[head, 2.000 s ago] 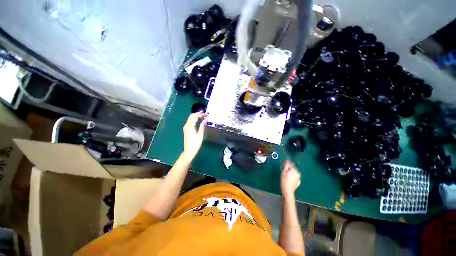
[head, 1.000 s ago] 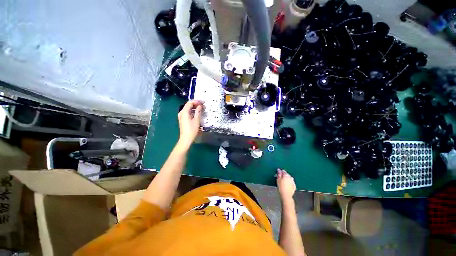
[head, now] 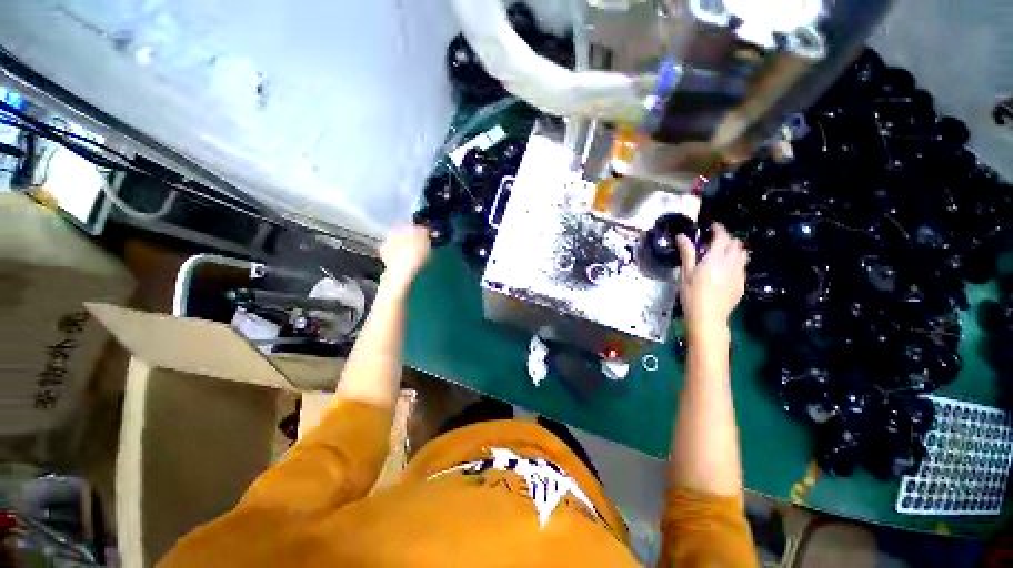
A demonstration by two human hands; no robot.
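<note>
The press head [head: 667, 144] overhangs a speckled silver work plate [head: 533, 239] on a metal box. A round black part [head: 670, 240] sits on the plate's right side. My right hand [head: 713, 272] is at that part, with thumb and fingertips against its right edge; whether it grips it is not clear. My left hand [head: 404, 253] is left of the plate, near black parts at the bench edge. It is blurred, and whether it holds anything cannot be seen.
A large heap of black parts [head: 855, 244] covers the bench's right side. A white perforated tray [head: 958, 457] lies at the right front. White scraps [head: 538, 361] and a small ring [head: 650, 362] lie before the plate. An open carton [head: 206, 444] stands at lower left.
My left hand has moved left, off the plate's edge. My right hand has moved from the bench's front edge up to the black part on the plate. The press head looks nearer and larger.
</note>
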